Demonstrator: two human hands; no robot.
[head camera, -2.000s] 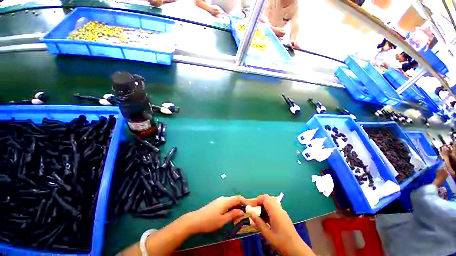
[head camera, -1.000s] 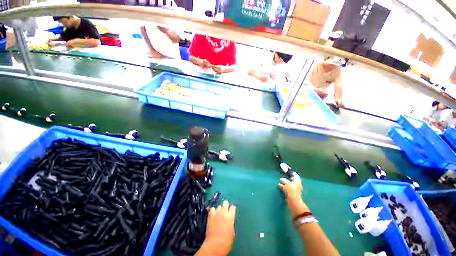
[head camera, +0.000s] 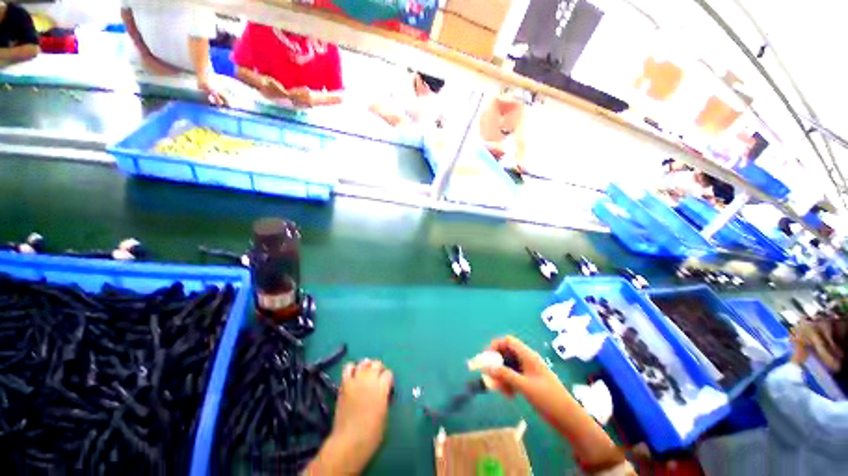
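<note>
My left hand is at the right edge of the loose heap of black stems; a dark bit shows by its fingertips, but whether it grips a stem is unclear. My right hand is raised over the green surface, its fingertips closed on a small white piece with a dark part beside it. A blurred black stem lies or hangs between my hands; whether the right hand holds it is unclear. The brown block with a green round piece is at the near edge.
A large blue tray of stems is at left, with a dark brown bottle beside the heap. White bottles, a crumpled wipe and blue parts trays are at right. Assembled pieces line the belt. People sit beyond.
The view has turned right. My right hand has left the assembled piece on the belt, come back nearer and now holds a white piece. My left hand is still by the stem heap.
</note>
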